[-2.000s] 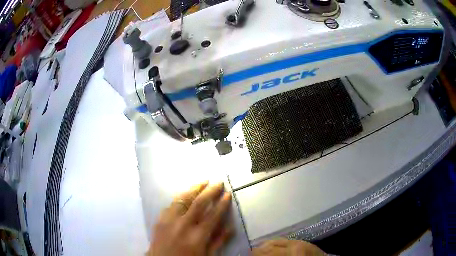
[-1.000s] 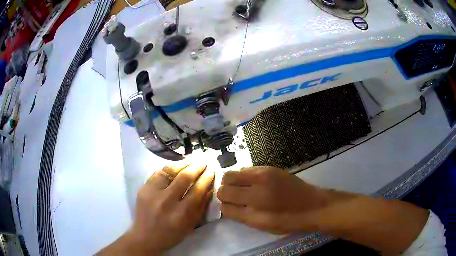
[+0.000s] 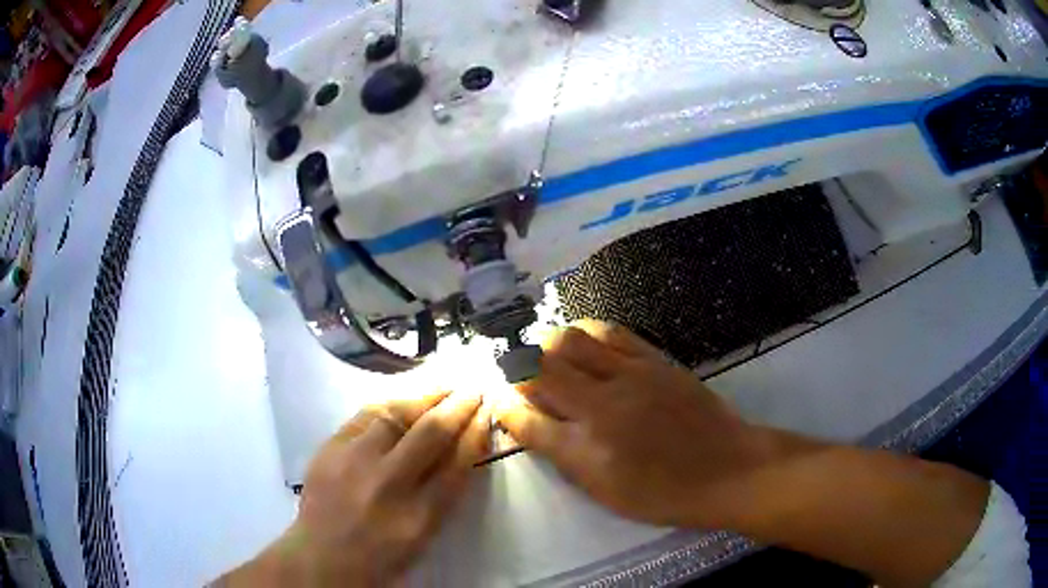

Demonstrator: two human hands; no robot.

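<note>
A pale fused garment panel [image 3: 301,416] lies flat under the sewing machine head [image 3: 460,247], its near edge at my hands. The lamp glare washes out the needle area. My left hand [image 3: 385,482] rests palm down on the panel, fingertips just in front of the presser foot. My right hand [image 3: 626,431] is beside it, right of the needle, fingers bent with the thumb near the seam edge at the panel's corner. I cannot tell whether its fingers pinch the cloth.
A dark herringbone piece [image 3: 718,276] lies on the bed right of the needle. Stacked cut panels [image 3: 109,310] curve along the left. The measuring tape strip [image 3: 690,556] follows the table's front edge. The control display [image 3: 991,124] is at the right.
My right hand came up from the bottom edge to the needle area and moved slightly farther in. The panel's near edge has moved toward the needle. The view has shifted closer to the machine.
</note>
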